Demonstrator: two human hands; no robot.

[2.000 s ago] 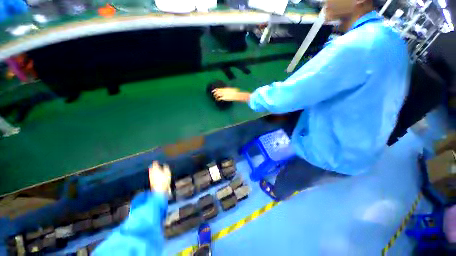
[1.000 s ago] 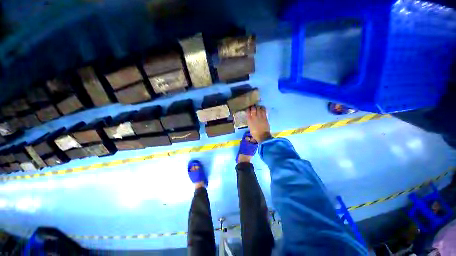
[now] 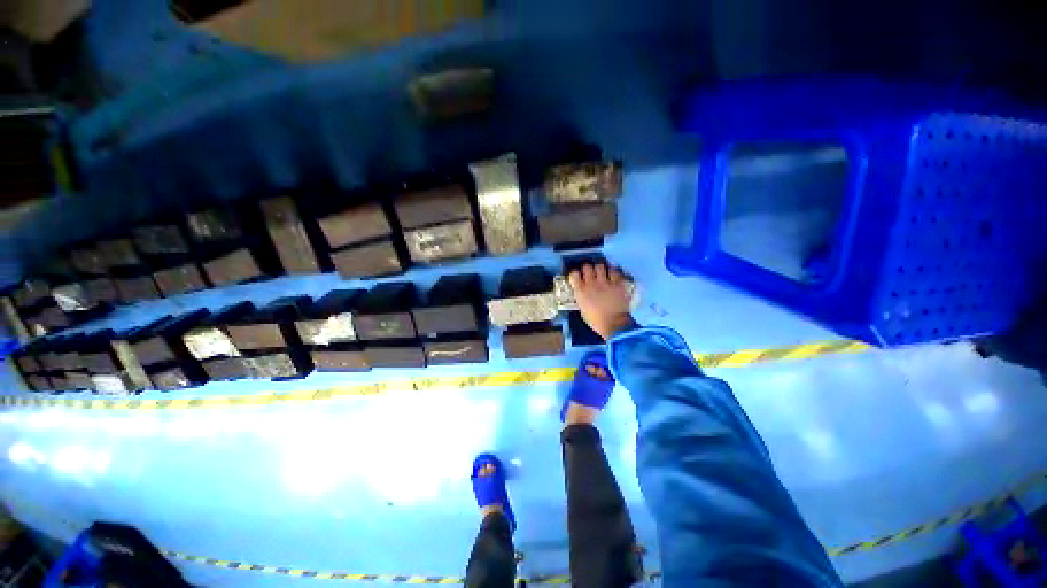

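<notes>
Brown and grey weight blocks stand in two long rows on the blue floor, such as a brown block [image 3: 450, 320] in the front row and a pale upright block [image 3: 499, 204] in the back row. My right hand [image 3: 602, 296] is bare, in a blue sleeve, at the right end of the front row. Its fingers are closed over the top of a light grey weight block [image 3: 564, 292], whose ends show on both sides of the hand. The palm side is hidden. A dark block shows below it. My left hand is not in view.
A blue plastic stool [image 3: 896, 241] stands right of the rows. Another weight block [image 3: 452, 92] lies behind them. Yellow-black tape [image 3: 517, 378] runs along the front row. My feet in blue slippers [image 3: 490, 480] are just in front. Another blue stool is partly visible at lower right.
From the bench view two seconds ago, the view has tilted down to the floor. Since one second ago, my right hand has closed on the end block, and more of the rows shows.
</notes>
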